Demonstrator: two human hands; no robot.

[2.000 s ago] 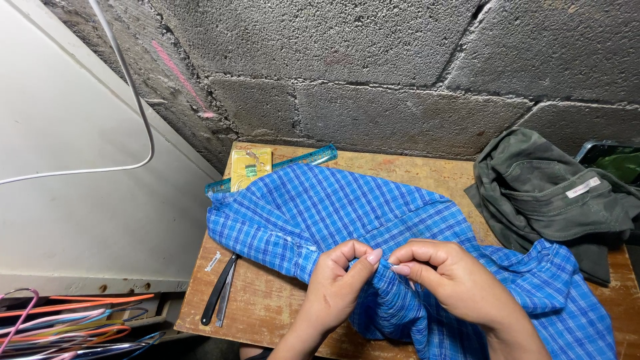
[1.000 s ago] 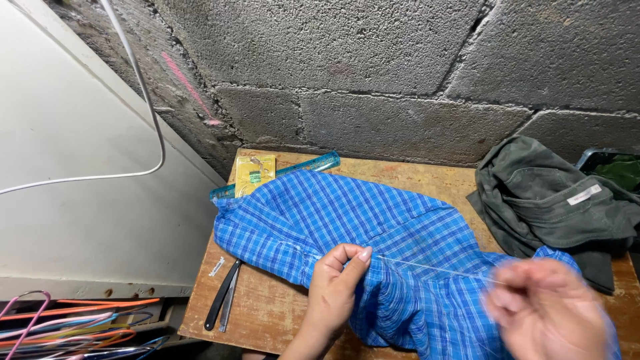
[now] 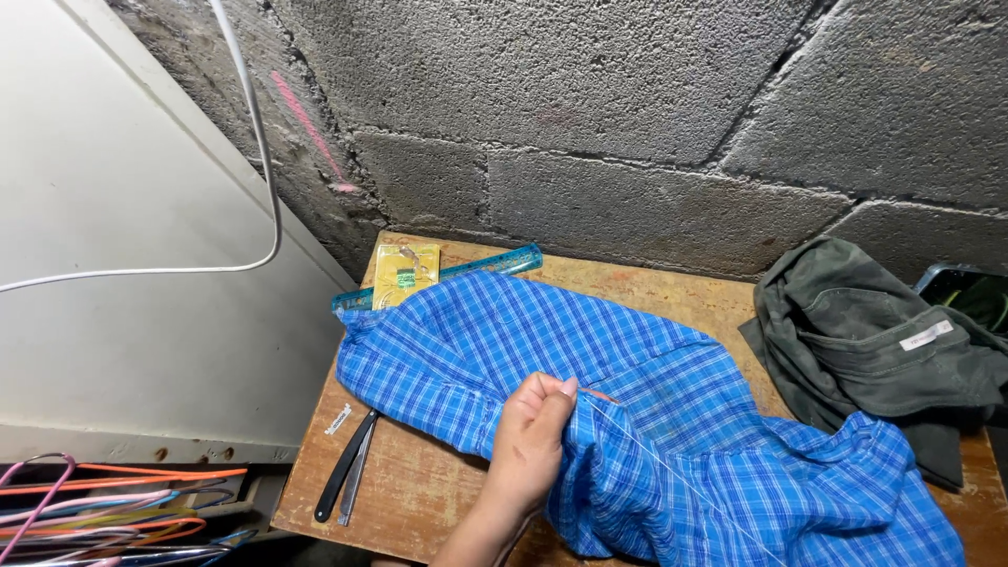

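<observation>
A blue plaid cloth garment (image 3: 598,339) lies bunched across the wooden table. My left hand (image 3: 535,441) pinches a fold of it between thumb and fingertips, near the middle. From that pinch a pale thread (image 3: 677,471) runs taut down to the right across the fabric and leaves the view at the bottom edge. A small reddish patch shows just right of the fingertips; what it is cannot be told. My right hand is out of view. No needle can be made out.
Left of the garment lie a black-handled folding razor (image 3: 346,465) and a razor blade (image 3: 338,420). Behind are a yellow needle packet (image 3: 405,272) and a teal ruler (image 3: 492,261). A dark green garment (image 3: 858,331) and a phone (image 3: 965,291) lie right. Hangers (image 3: 118,512) stand lower left.
My right hand was pinching the cloth beside the left, then moved right, drawing the thread out; now it has left the view. My left hand keeps its pinch.
</observation>
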